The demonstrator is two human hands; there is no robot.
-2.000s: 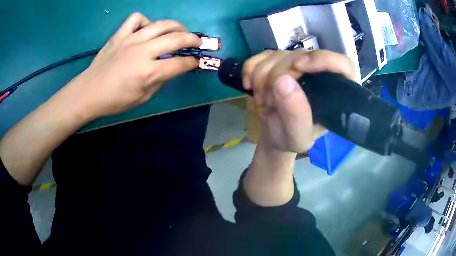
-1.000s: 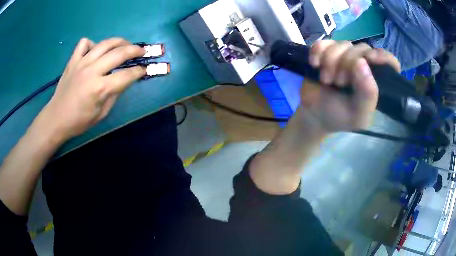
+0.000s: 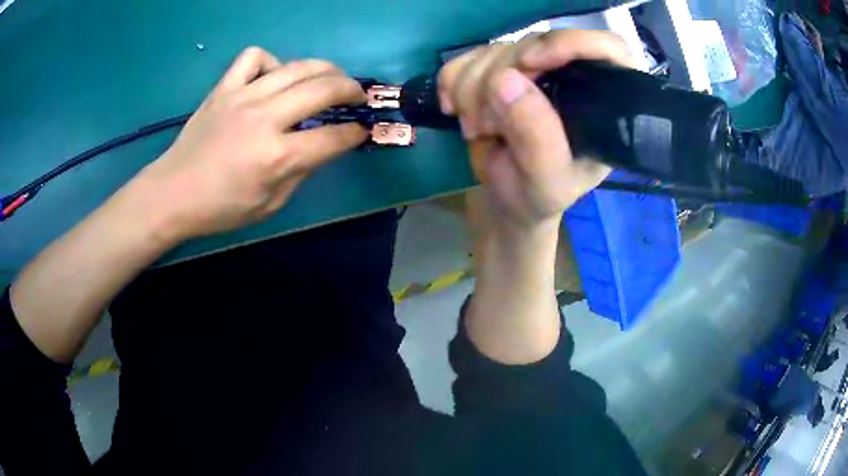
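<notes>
My left hand (image 3: 251, 144) presses two black terminal clamps side by side on the green mat. Their copper terminal plates (image 3: 392, 135) stick out past my fingertips. The black lead (image 3: 102, 144) runs left from under my hand to a red and blue end connector (image 3: 13, 203). My right hand (image 3: 535, 125) grips the thick black electric screwdriver (image 3: 642, 125). Its nose is at the copper plate of the upper clamp (image 3: 383, 97); the bit tip and any screw are too small to tell.
The screw feeder (image 3: 679, 46) stands at the upper right, partly hidden behind my right hand. A clear plastic bag (image 3: 744, 56) lies beside it. A blue parts bin (image 3: 621, 251) is below the bench edge. A neighbour's blue-grey clothing (image 3: 807, 121) shows at the right.
My right hand has brought the screwdriver left from the feeder to the upper clamp; two seconds ago it was at the lower one. My left hand still holds the clamps. The camera view has shifted.
</notes>
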